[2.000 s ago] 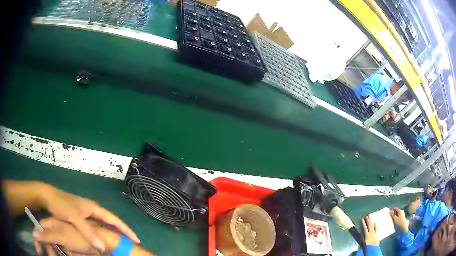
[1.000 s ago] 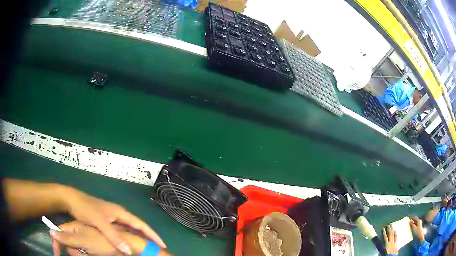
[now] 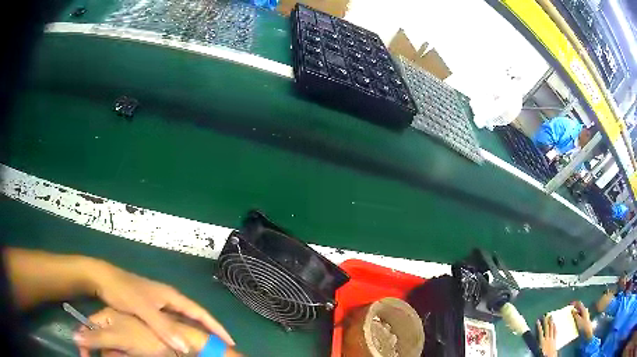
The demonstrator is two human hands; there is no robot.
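Note:
My left hand (image 3: 136, 296) reaches in from the left edge and lies across the back of my right hand and wrist, fingers extended and a little apart, holding nothing that shows. My right hand (image 3: 126, 333), with a blue band at the wrist, is at the bottom left, partly covered by my left hand. A slim silver-grey tool (image 3: 78, 316) sticks out of my right hand; its other end is hidden. The right fingertips are blurred near the dark left rim.
A black fan (image 3: 276, 275) stands right of my hands, beside a red bin (image 3: 342, 307) with a tan tub (image 3: 398, 328). A small black part (image 3: 126, 106) lies on the green belt (image 3: 230, 164). Beyond are a black tray (image 3: 353, 66) and clear trays. Another person's hands hold a pale sheet at right.
The view has shifted, so the fan, bin and trays stand farther right than two seconds ago. My left hand still lies over my right, which still holds the tool.

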